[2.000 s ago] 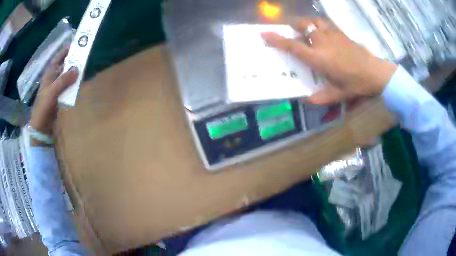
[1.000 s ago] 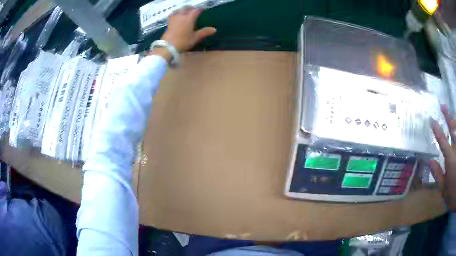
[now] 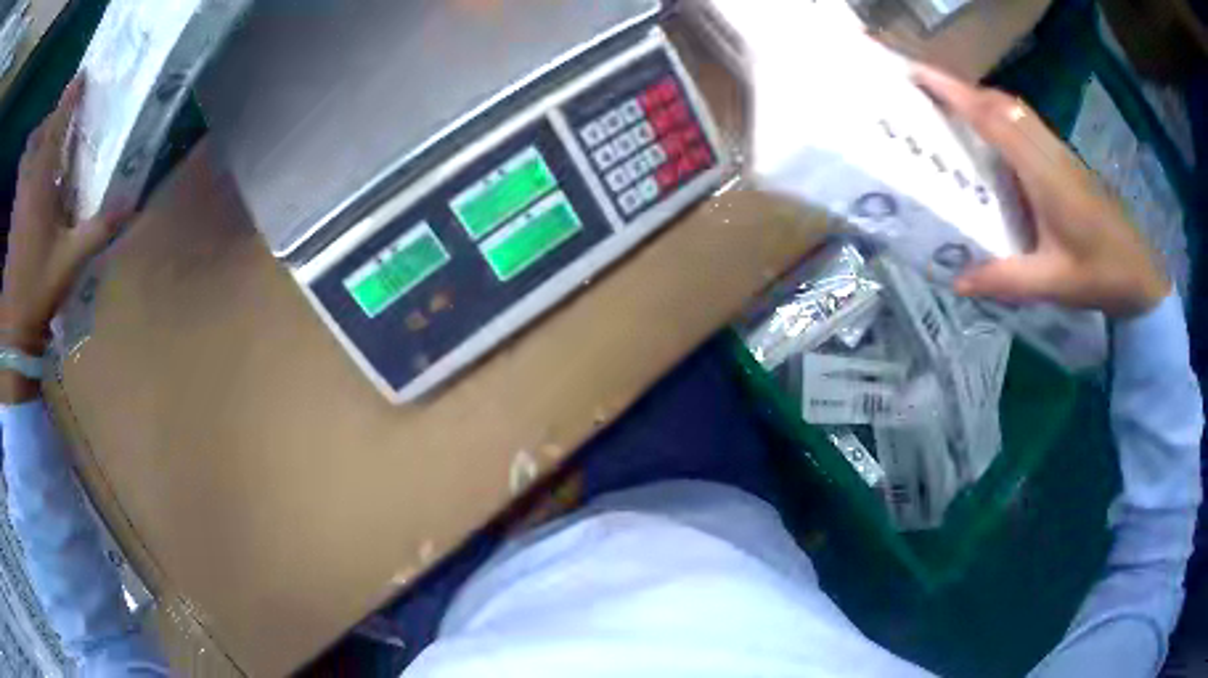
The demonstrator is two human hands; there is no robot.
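Note:
My right hand (image 3: 1060,199) grips a white bagged carton (image 3: 868,119) by its right end, to the right of the scale and above the green crate. My left hand (image 3: 47,239) holds another white bagged carton (image 3: 146,80) at the upper left, left of the scale. The weighing scale (image 3: 510,205) stands on the cardboard bench cover, its three green displays lit and its grey and red keys showing. The visible part of its silver pan (image 3: 398,93) has nothing on it; the pan's far part is cut off by the top edge.
The green crate (image 3: 921,563) below the bench at right holds bagged small packs (image 3: 914,397) with white labels. The brown cardboard bench cover (image 3: 252,490) has clear tape at its front edge. More bagged items show at the far left edge, partly behind my left arm.
The carton on the pan is gone from it, and my right hand now holds a carton right of the scale. My left hand now holds a carton near the scale. The view has turned right.

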